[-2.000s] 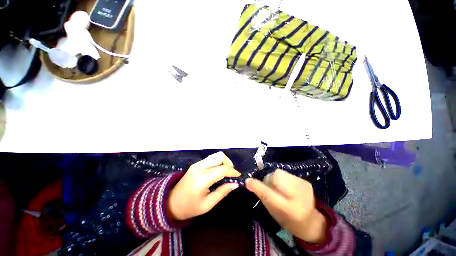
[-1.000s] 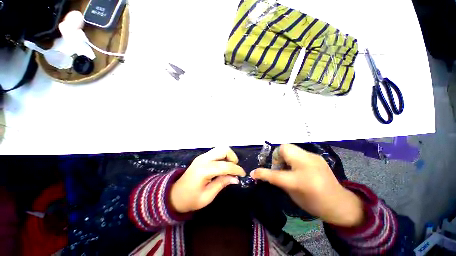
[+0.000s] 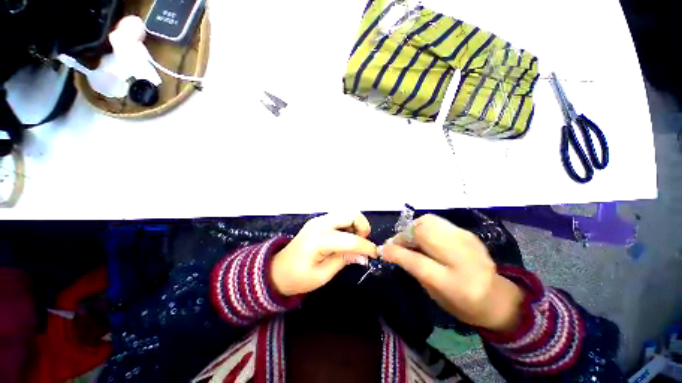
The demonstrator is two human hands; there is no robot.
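Observation:
The black beaded trim (image 3: 378, 264) lies between my hands, just below the table edge. My left hand (image 3: 320, 253) pinches it from the left. My right hand (image 3: 443, 268) has its fingertips at the same spot, close to the left fingertips. A thin bright glint, perhaps the needle (image 3: 364, 277), shows just below the fingertips. A small clear-silver clip (image 3: 405, 219) stands at the table edge beside my right index finger. Black fabric (image 3: 351, 310) hangs dark over the lap; its folds are hard to tell apart.
The white table (image 3: 329, 172) holds thread snips (image 3: 274, 103), a yellow-green striped bundle (image 3: 441, 71), black-handled scissors (image 3: 579, 138), and a round basket (image 3: 200, 56) with a dark device (image 3: 173, 16). A cream ring (image 3: 16, 179) is at far left. A purple frame (image 3: 609, 224) is at right.
Over the last second my right hand has moved slightly left and its fingers have closed in near the trim. Two seconds ago it was lower, with more trim showing. The view has shifted a little.

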